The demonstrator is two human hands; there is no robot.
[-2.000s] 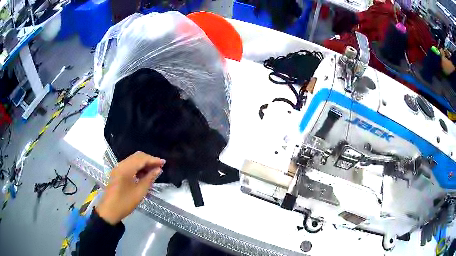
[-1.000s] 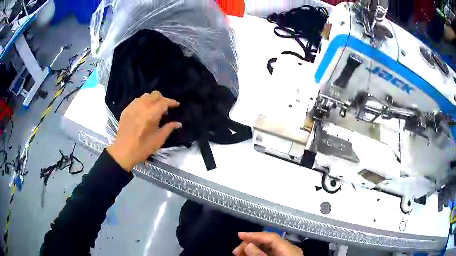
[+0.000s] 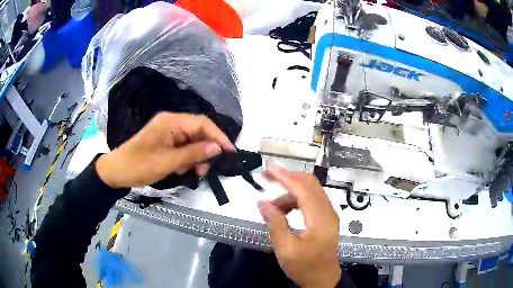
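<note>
A heap of black fabric pieces (image 3: 149, 93) lies in a cloudy, crinkled plastic bag (image 3: 180, 42) on the table, left of the machine. Narrow strap ends (image 3: 217, 189) hang out of it onto the table. My left hand (image 3: 160, 149) is over the front of the heap, thumb and fingers close together beside the black straps. Whether it pinches one is unclear. My right hand (image 3: 304, 225) is at the table's front edge, slightly blurred, fingers apart and empty, just right of a strap end. The machine's needle area (image 3: 332, 115) has no hand at it.
The white Jack machine (image 3: 394, 84) stands at the right, its pale bed (image 3: 289, 149) reaching left. Black cord loops (image 3: 295, 39) and an orange-red disc (image 3: 216, 16) lie behind. A ruler tape (image 3: 197, 226) follows the curved front edge. Scraps litter the floor at left.
My left hand has moved right across the heap, and its fingers have drawn closer together. My right hand has risen from below the table edge towards the straps. Another strap end now shows between the hands.
</note>
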